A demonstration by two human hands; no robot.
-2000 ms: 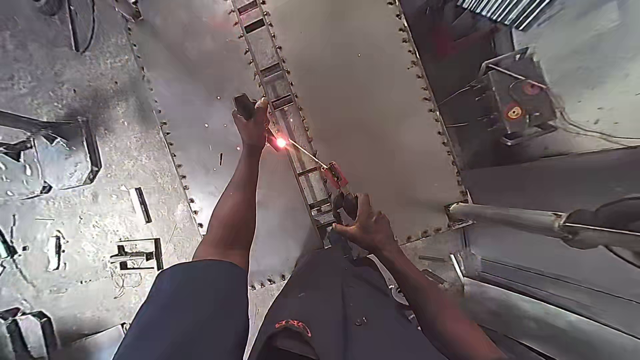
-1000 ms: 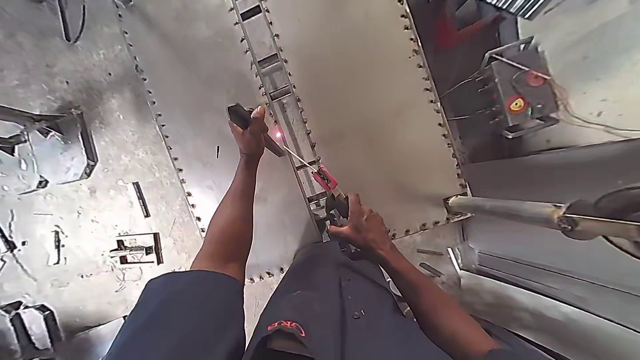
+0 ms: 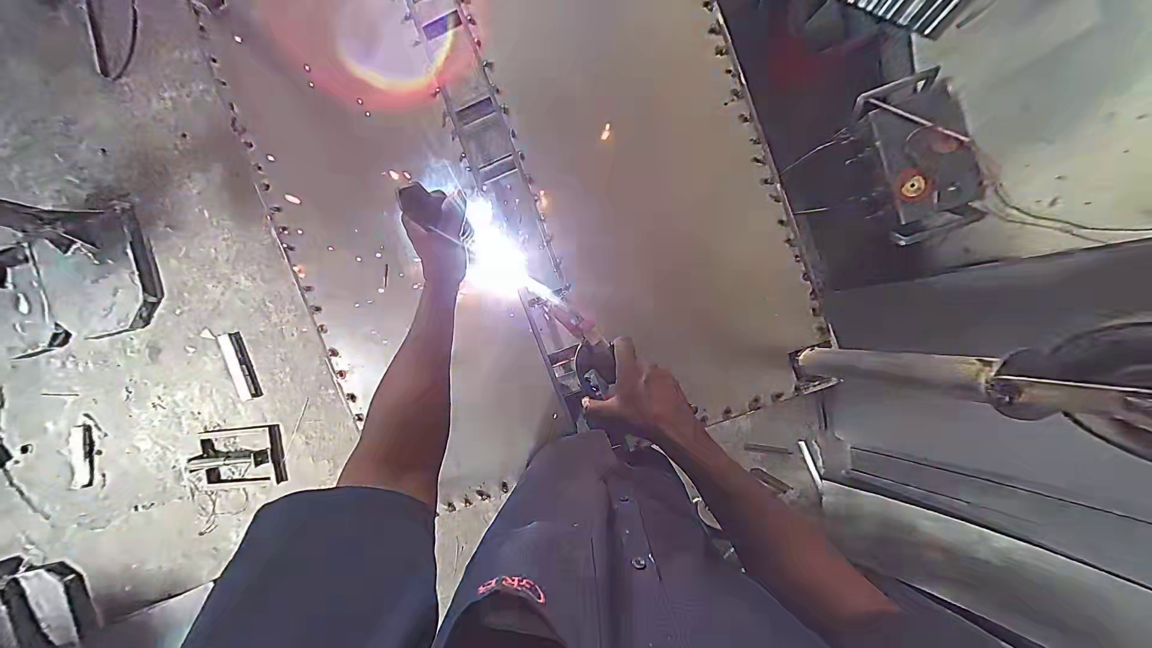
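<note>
My right hand (image 3: 643, 391) grips a welding electrode holder (image 3: 594, 360), which points up and left. From it a stick electrode (image 3: 544, 292) runs to a bright white arc (image 3: 495, 256) at the left edge of a ladder-like steel frame (image 3: 486, 135). The glare hides the contact point. My left hand (image 3: 436, 238), just left of the arc, is closed around a dark object (image 3: 427, 205) whose kind I cannot tell. Beneath the frame lie large flat metal sheets (image 3: 648, 225) with rows of small dark marks along their edges.
Steel offcuts (image 3: 238, 364) and a small metal bracket (image 3: 238, 457) lie on the floor at left. At upper right stands a box-shaped machine (image 3: 927, 171) with cables. A metal pipe (image 3: 900, 369) reaches in from the right. Sparks fly over the sheets.
The small red glow at the electrode's tip has become a large white arc with sparks and smoke. Both hands keep their holds.
</note>
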